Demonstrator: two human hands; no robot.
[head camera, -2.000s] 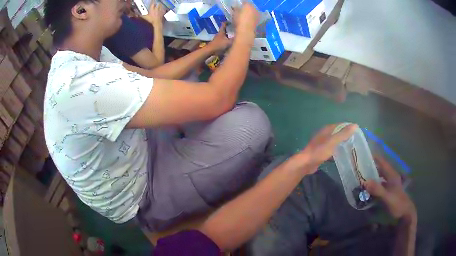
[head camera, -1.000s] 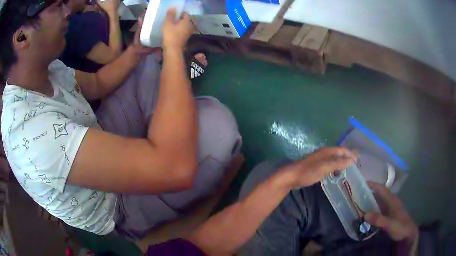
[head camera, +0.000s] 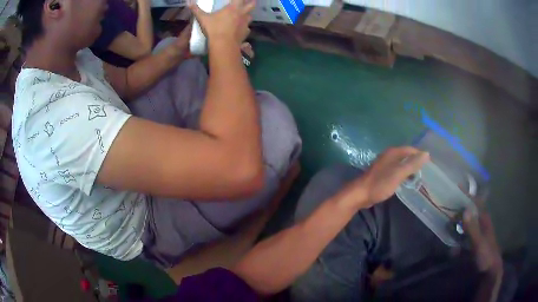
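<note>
A translucent housing (head camera: 433, 203) with rounded ends lies tilted over my lap, its open side towards me. Red and dark fan lead wires (head camera: 433, 202) run along inside it to a small fan (head camera: 459, 227) at the lower right end, partly covered by my fingers. My left hand (head camera: 392, 174) holds the upper left end, fingers over the rim near a small ring. My right hand (head camera: 482, 230), blurred, grips the fan end from the right side.
An open carton with a blue edge (head camera: 455, 144) stands just beyond the housing. A seated person in a white shirt (head camera: 71, 124) is close on my left, holding a white cover (head camera: 202, 29). A wooden pallet (head camera: 366, 35) with a blue and white box (head camera: 291, 9) is ahead.
The housing has turned so its fan end points further right, and both hands stay on it. The neighbour's white cover is now more edge-on. My view has shifted slightly.
</note>
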